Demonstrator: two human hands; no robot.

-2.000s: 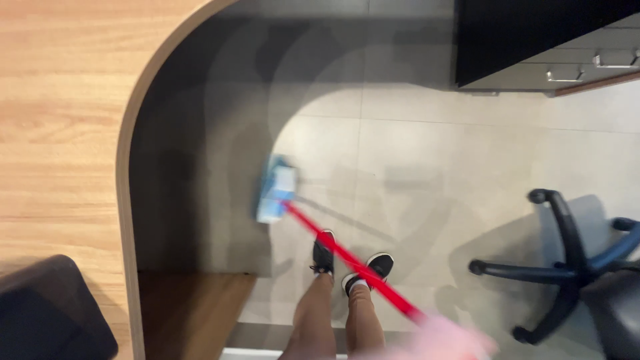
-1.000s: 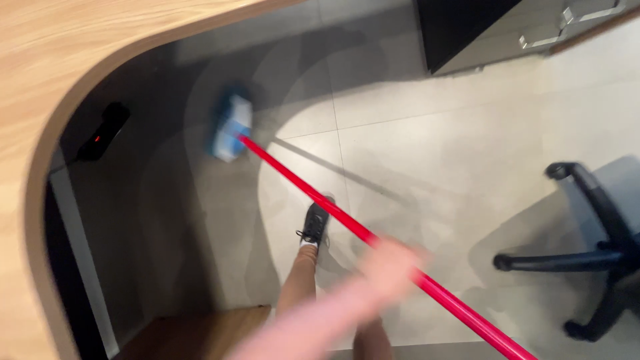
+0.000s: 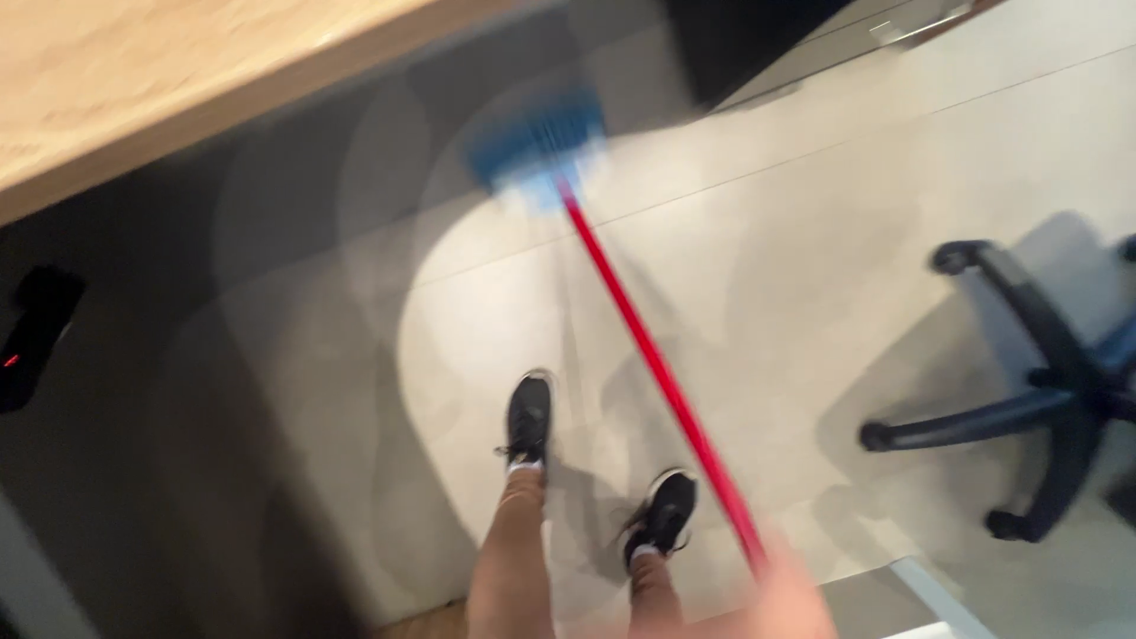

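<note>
A broom with blue bristles and a light blue and white head (image 3: 541, 151) lies against the tiled floor, close to the shade beneath the desk; motion blurs it. Its red handle (image 3: 661, 368) slants down to the lower right. At the bottom edge my left hand (image 3: 785, 590), blurred, is closed around that handle, with a bit of forearm showing to its left. The handle's upper end is hidden beyond the hand and the frame edge. My right hand is out of view.
A wooden desk edge (image 3: 293, 93) crosses the upper left. A dark drawer cabinet (image 3: 745, 44) stands at the top, a wheeled chair base (image 3: 1056, 399) at the right. My black shoes (image 3: 530, 422) are on the floor. A black device (image 3: 35, 333) with a red light is at far left.
The broom head has moved from the shaded floor on the left toward the cabinet. My left hand has shifted toward the lower right, still on the handle. The view has shifted and turned.
</note>
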